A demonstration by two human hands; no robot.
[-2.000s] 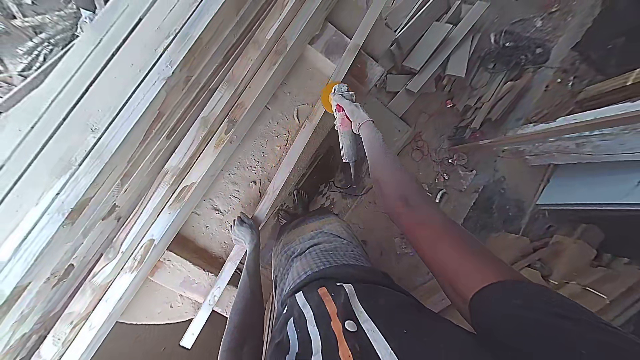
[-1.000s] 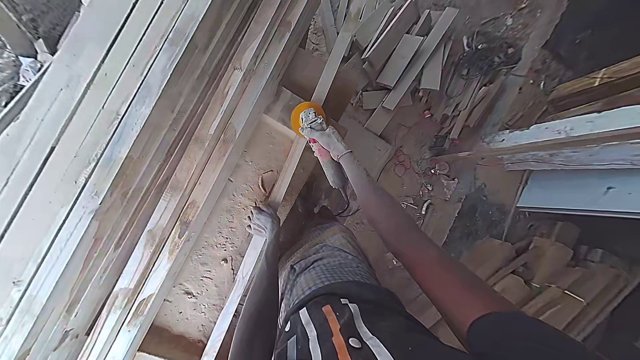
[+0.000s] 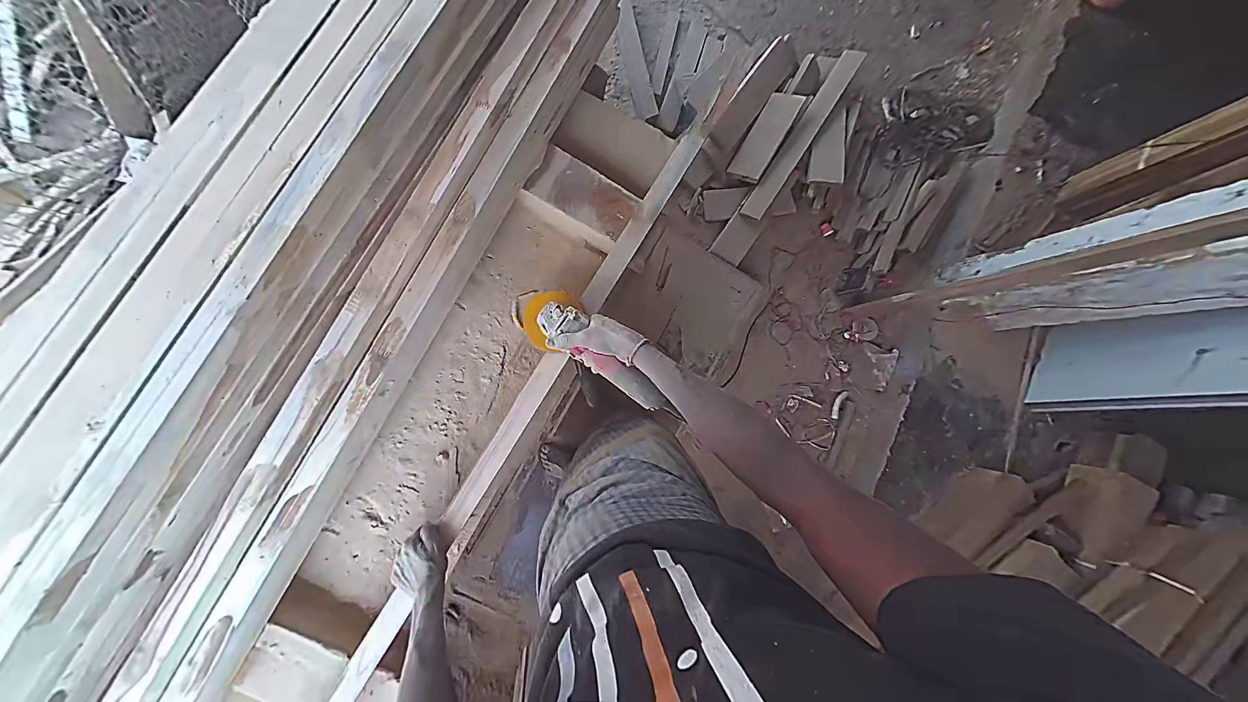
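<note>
My right hand, in a pale glove, grips an angle grinder with a yellow disc. The disc is at the narrow wooden strip, about midway along its visible length; whether it touches the wood is not clear. Lower down, my left hand is closed around the same strip. The strip runs diagonally in front of my body, over a dusty wooden surface.
Long wooden boards lie side by side at the left. Beyond the strip, offcuts are piled on the dusty floor. More wood pieces lie at the lower right. A cord crosses the floor near my right arm.
The grinder in my right hand has moved down along the strip, toward my body. My left hand still holds the strip, farther from the grinder than a second ago. The view has shifted.
</note>
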